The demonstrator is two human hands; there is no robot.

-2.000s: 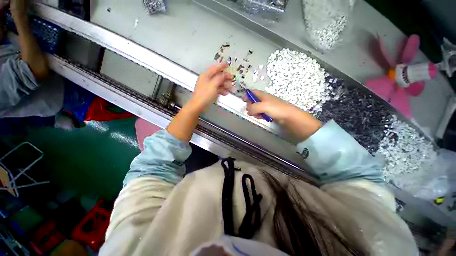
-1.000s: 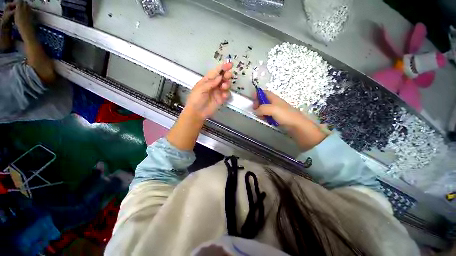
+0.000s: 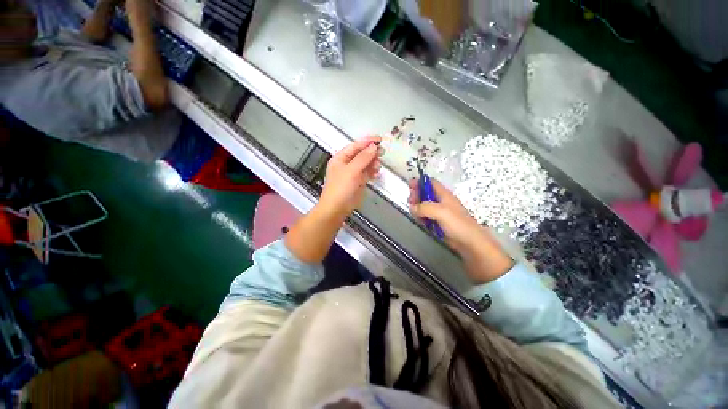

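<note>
My left hand [image 3: 348, 180] is above the inner edge of the grey metal tray [image 3: 351, 96], thumb and fingers pinched together with a tiny dark bit at the fingertips, too small to make out. My right hand [image 3: 463, 232] is closed around the blue-handled pliers [image 3: 428, 192]. Their short jaws point at tiny loose dark and brown parts [image 3: 424, 149] scattered on the tray. A heap of white plastic parts [image 3: 501, 185] lies just right of the pliers.
Black parts [image 3: 587, 256] and a paler heap [image 3: 666, 311] lie further right. Clear bags [image 3: 485, 54] are behind the tray, with a pink fan [image 3: 669, 204] at right. A metal rail [image 3: 263, 92] runs on my side. Another person's arm [image 3: 145, 60] is at upper left.
The view has shifted, so the bench sits lower and further right. My left hand's fingers have closed into a pinch. My right hand still holds the pliers.
</note>
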